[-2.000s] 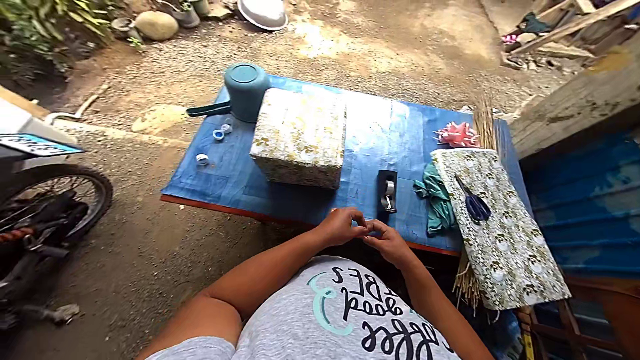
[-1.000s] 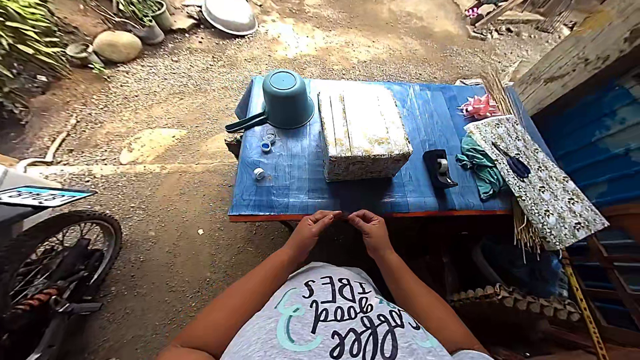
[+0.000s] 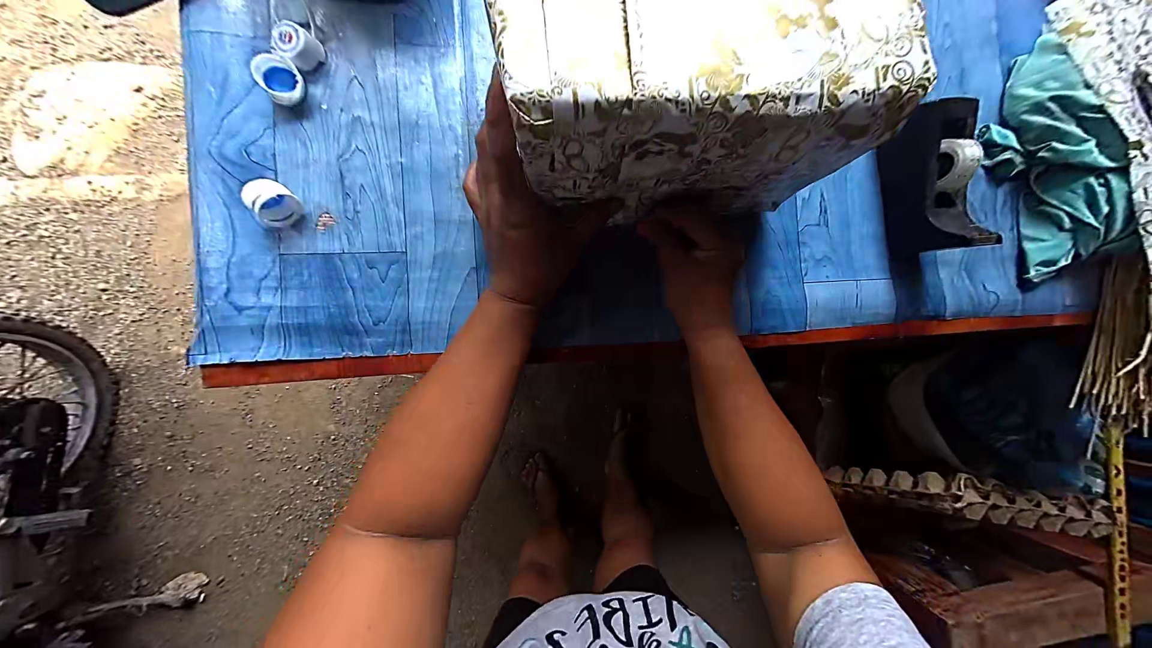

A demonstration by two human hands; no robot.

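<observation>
A box covered in gold-and-white patterned paper (image 3: 711, 135) stands on the table with its blue wood-print cover (image 3: 351, 297). My left hand (image 3: 531, 216) lies against the box's left side and lower front edge, fingers spread up along the side. At the lower front edge, my right hand (image 3: 693, 252) touches the box with bent fingers; its fingertips are in shadow, so whether they pinch anything is unclear. To the right of the box sits a black tape dispenser with a roll of tape (image 3: 956, 171).
Small white containers with blue (image 3: 277, 79) (image 3: 272, 203) lie at the left. A crumpled teal cloth (image 3: 1071, 162) and dried stalks (image 3: 1120, 333) are at the right. A red-brown table edge (image 3: 360, 371) faces me. A motorcycle wheel (image 3: 90, 396) stands at lower left, a yellow measuring tape (image 3: 1117, 531) hangs at lower right.
Both hands have moved forward from in front of the table to the box's lower front; my left hand now lies on its side. The view has moved much closer to the table.
</observation>
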